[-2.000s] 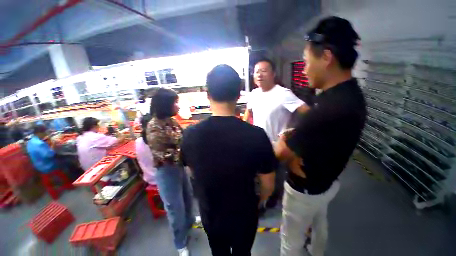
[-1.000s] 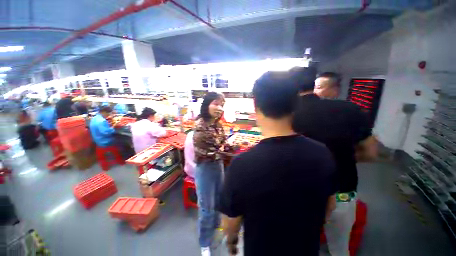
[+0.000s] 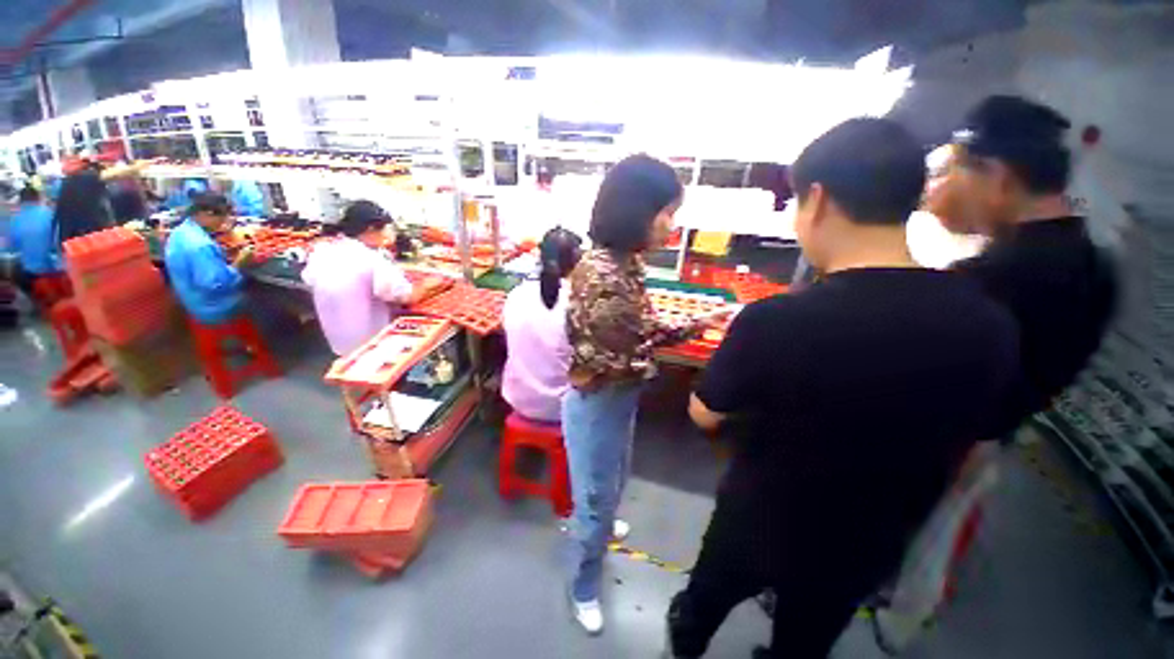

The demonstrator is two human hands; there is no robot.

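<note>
Neither of my hands is in view. Nearest in front of me stands a person in a black T-shirt (image 3: 863,386), seen from behind. Left of them a standing person in a patterned blouse and jeans (image 3: 612,322) faces the bench, one hand over an orange-red compartment tray (image 3: 682,306) on it. On the floor at the left are a stack of gridded orange-red trays (image 3: 213,457) and a stack of long orange-red trays (image 3: 357,512), the lower one set askew.
Seated workers on red stools (image 3: 534,461) line the long bench. A low cart (image 3: 419,393) holds trays and papers. Tall orange-red tray stacks (image 3: 119,290) stand at left. Another person in black (image 3: 1049,258) stands at right, before a metal rack (image 3: 1120,425).
The view has turned down and toward the bench. The nearest person in black now stands further right in view and leans toward the bench. The white-shirted person is mostly hidden.
</note>
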